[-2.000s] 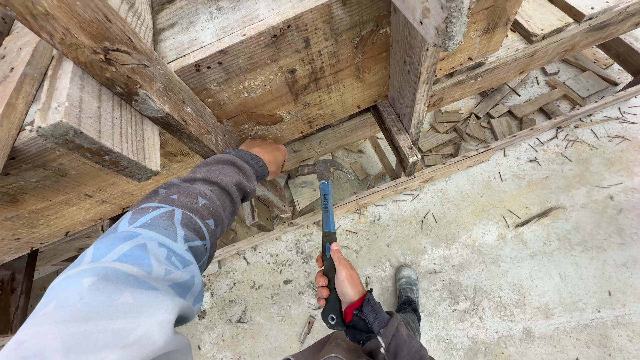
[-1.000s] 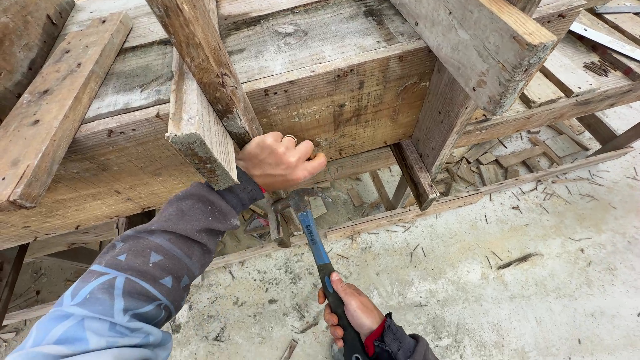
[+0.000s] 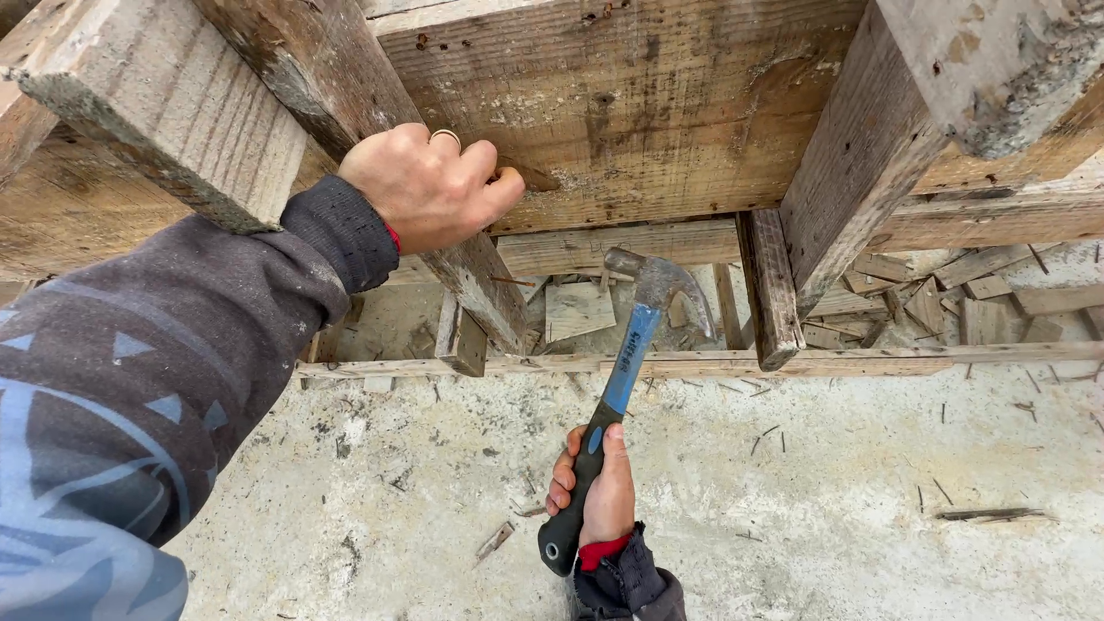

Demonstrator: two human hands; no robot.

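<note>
My left hand (image 3: 431,185), with a ring on one finger, is closed around a slanting wooden brace (image 3: 479,289) beside a wide plank (image 3: 621,112). My right hand (image 3: 599,483) grips the black rubber handle of a claw hammer (image 3: 634,354) with a blue shaft that bears writing. The hammer's steel head points up, below the plank's lower edge, its claw to the right. A nail (image 3: 512,281) sticks out of the brace just under my left hand. My left palm and most of its fingertips are hidden.
Upright boards (image 3: 768,293) and a thick board end (image 3: 172,112) jut out around the plank. Wood offcuts (image 3: 983,302) lie behind a low wooden rail (image 3: 776,360). Loose nails and a wood splinter (image 3: 992,514) are scattered over the concrete floor (image 3: 776,561).
The view has shifted. Both earlier frames also show my left hand at the brace and the hammer in my right hand. No other change is plain.
</note>
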